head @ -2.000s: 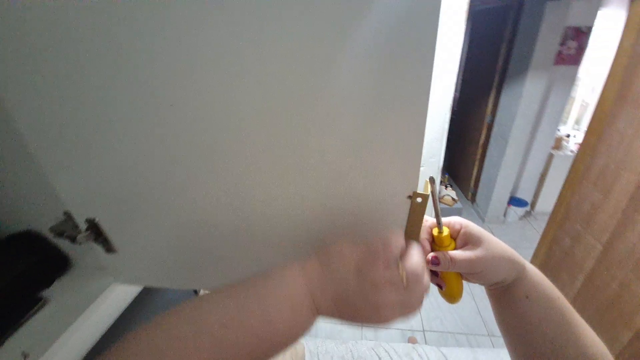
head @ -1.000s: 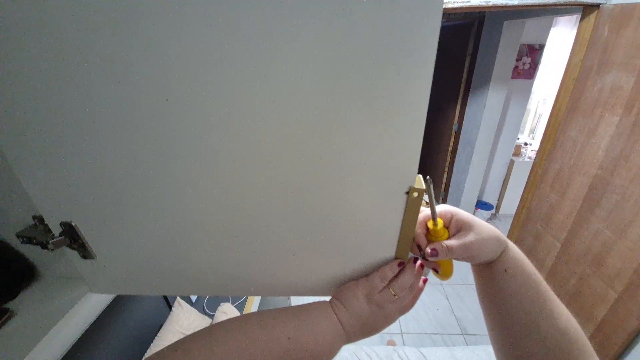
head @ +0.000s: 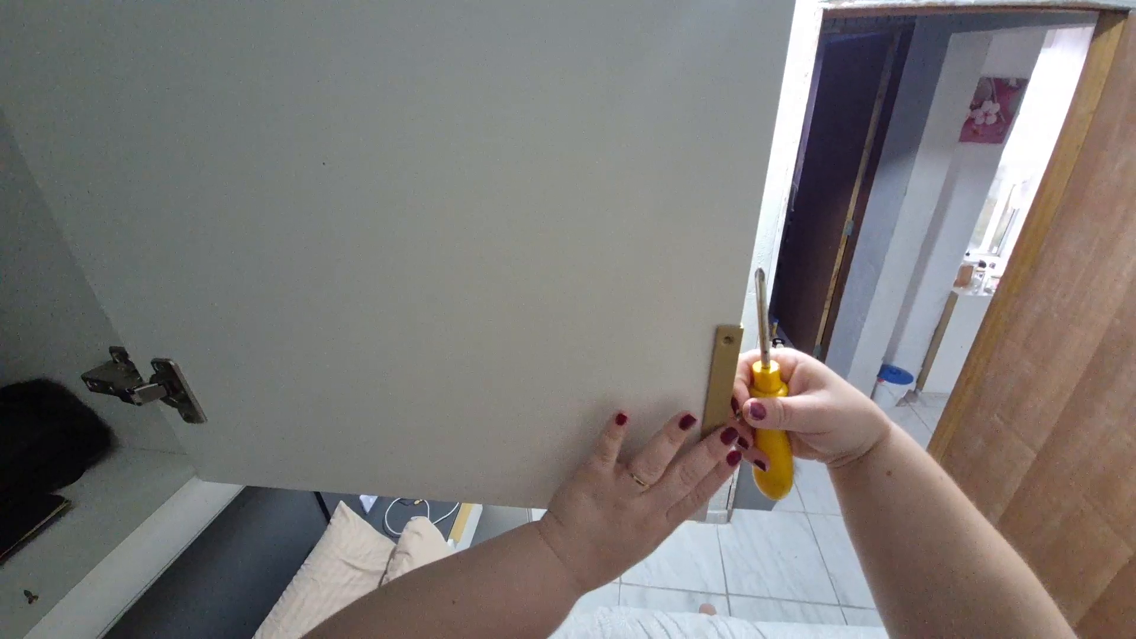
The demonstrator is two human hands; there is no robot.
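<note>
A gold-coloured metal strip handle [head: 721,377] with a hole near its top stands upright at the free edge of a white cabinet door [head: 444,248]. My left hand [head: 643,484], a ring on one finger, lies spread on the door's lower corner, its fingertips at the strip's bottom end. In my right hand [head: 803,408] is a screwdriver with a yellow handle [head: 770,444], its metal shaft pointing up beside the strip. The right fingertips meet the left ones near the strip's lower end; whether they pinch something small there I cannot tell.
A metal concealed hinge [head: 146,386] joins the door to the cabinet at left, where a dark furry item [head: 49,435] lies. Below are beige pillows [head: 333,568]. To the right are a doorway, a wooden door [head: 1056,373] and a blue-lidded bucket [head: 894,377] on the tiled floor.
My left hand has gone from a closed grip around the strip to lying spread on the door at its lower end. The screwdriver has stayed upright in my right hand.
</note>
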